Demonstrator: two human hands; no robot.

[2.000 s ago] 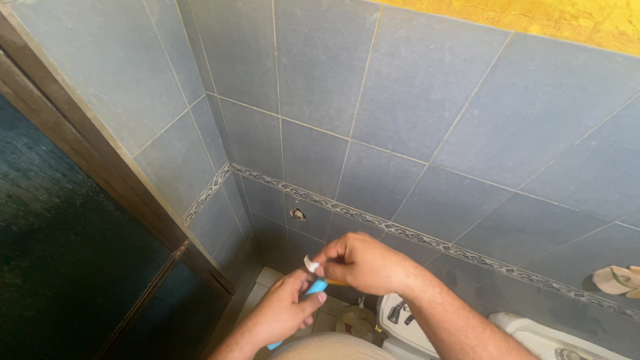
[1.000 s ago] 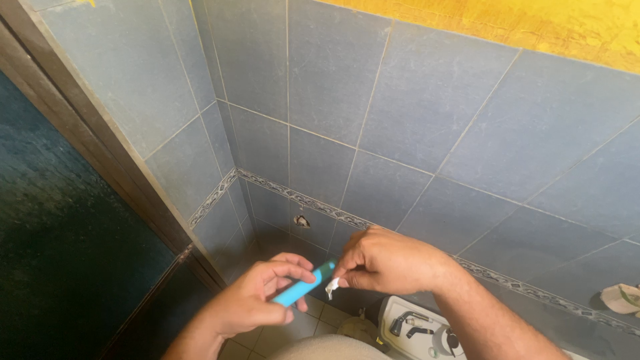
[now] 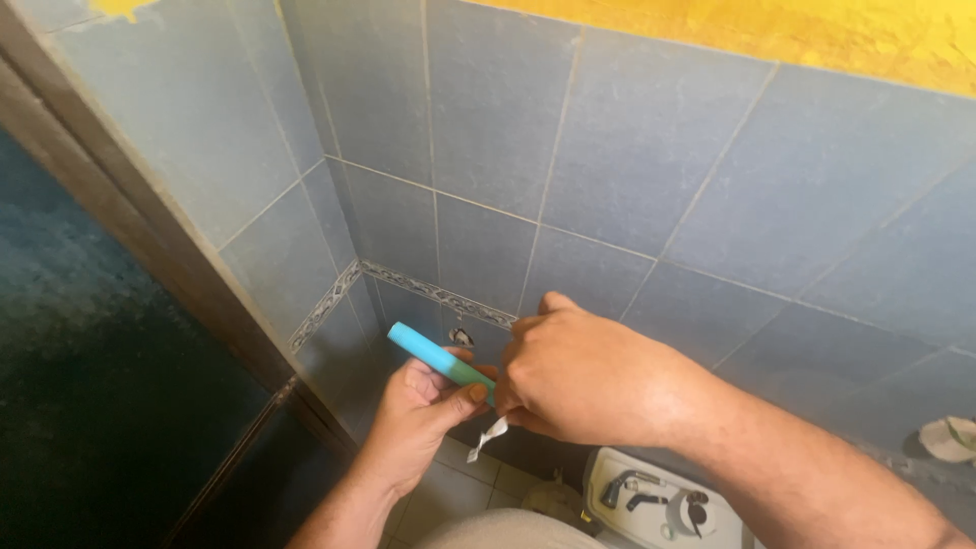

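My left hand point(image 3: 427, 408) grips a light-blue plastic pipe point(image 3: 431, 352) whose threaded end points up and left. At the pipe's lower right end, my right hand point(image 3: 579, 374) is closed, and its fingers cover that end. From under the right fingers hangs a crumpled strip of white tape point(image 3: 488, 438), which looks like thread seal tape. Behind the pipe, a rough hole point(image 3: 460, 336) shows in the blue wall tile just below the patterned border.
A white toilet tank lid point(image 3: 610, 476) at the lower right bears black and metal fittings point(image 3: 646, 501) and a tape spool point(image 3: 695, 512). A brown-framed dark door point(image 3: 152, 206) stands at left. Something pale point(image 3: 949, 440) sits on the wall at right.
The blue pipe has turned in my left hand: its visible free end points up-left, where a second ago the pipe extended up-right toward my right hand. My right hand has closed around the other end.
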